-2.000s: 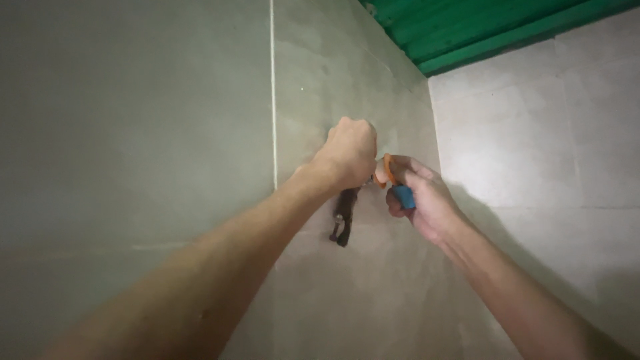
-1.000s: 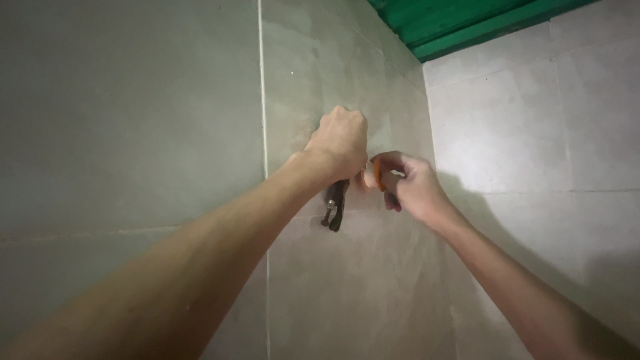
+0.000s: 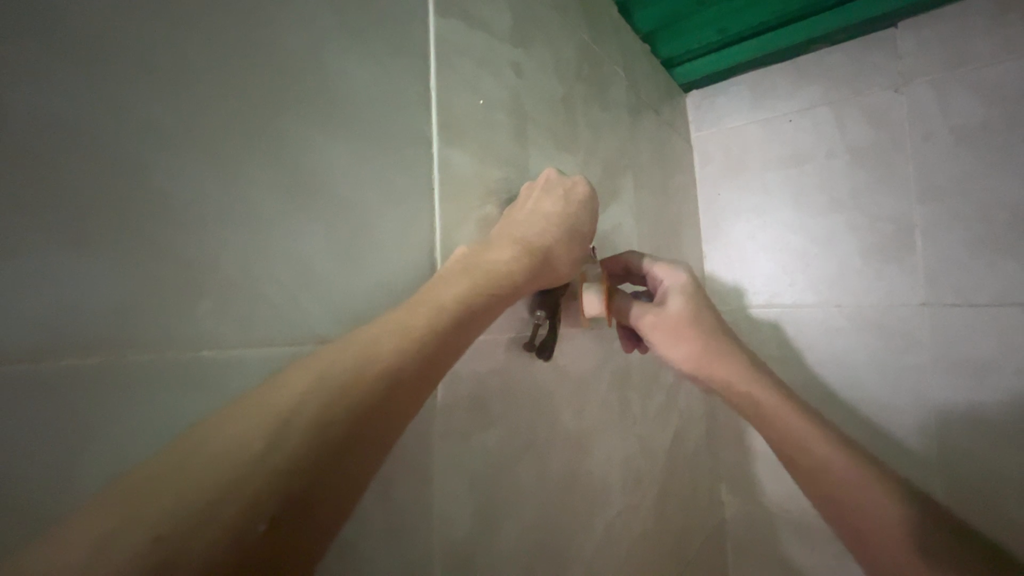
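Note:
My left hand (image 3: 552,224) is a closed fist against the tiled wall, its back toward me, and its fingers are hidden. Below it hangs a dark metal tool or fitting (image 3: 546,320) with two prong-like ends; its upper part disappears behind the hand, so whether I grip it cannot be told. Just to the right, my right hand (image 3: 660,308) holds a small spool of white tape (image 3: 594,300) with orange rims, probably thread seal tape, between thumb and fingers. A small metallic tip (image 3: 594,254) shows between my hands, above the spool.
Large grey wall tiles (image 3: 240,176) with pale joints fill the left and middle. A lighter tiled wall (image 3: 808,208) meets them at a corner on the right. Green ribbed panelling (image 3: 744,36) runs overhead at the top right.
The spool has turned in my right hand, and its white tape now faces me. A blue part seen at that hand two seconds ago no longer shows. My left hand stays at the dark metal thing.

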